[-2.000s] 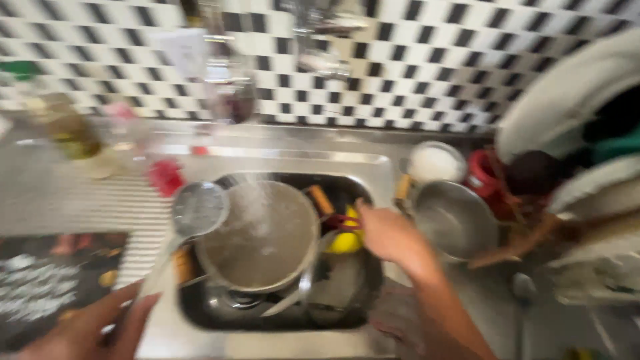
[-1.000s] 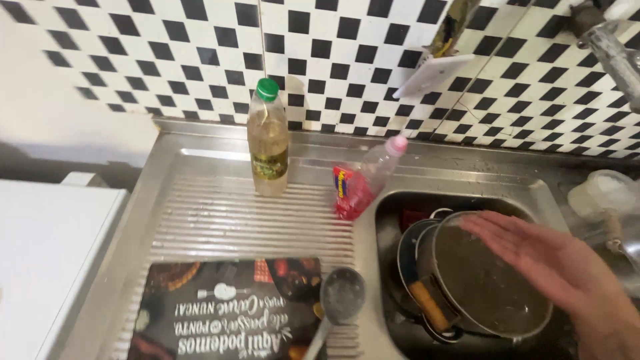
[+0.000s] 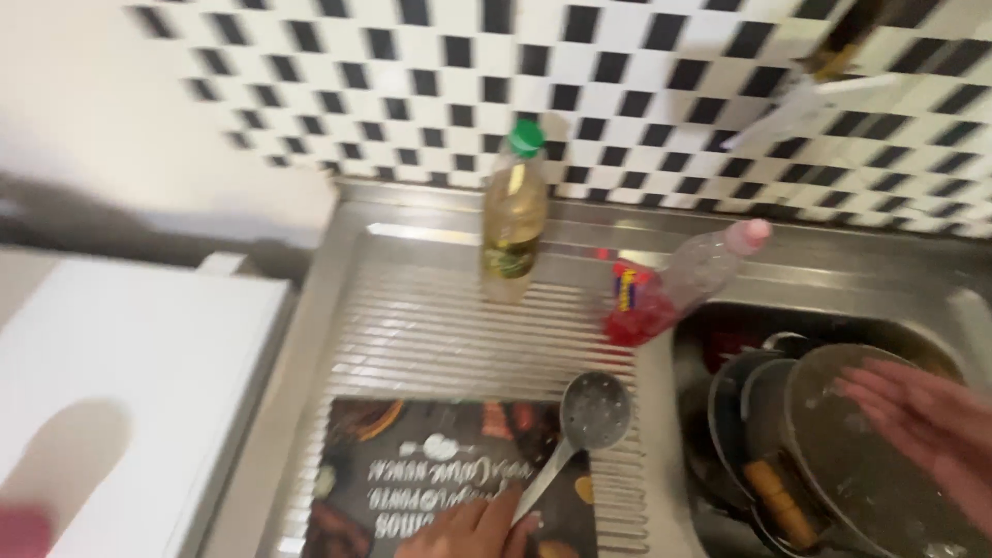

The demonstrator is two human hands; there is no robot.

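A slotted metal skimmer lies over the dark printed board, its handle pinched by my left hand at the bottom edge of the view. My right hand, fingers extended and blurred, is over a large metal pot of cloudy water in the sink; it grips nothing visible. The pot has a wooden side handle and rests among other cookware. On the ribbed drainboard stand a green-capped bottle of pale yellow liquid and a tilted clear bottle with a pink cap and red liquid.
The sink basin's rim borders the drainboard. Black-and-white checkered tiles rise behind the counter. A white flat-topped surface stands at the left, separated from the steel counter by a dark gap. A white holder is on the wall.
The view has swung left since two seconds ago. One second ago my left hand was barely visible by the skimmer; now its fingers are on the handle. My right hand stays over the pot.
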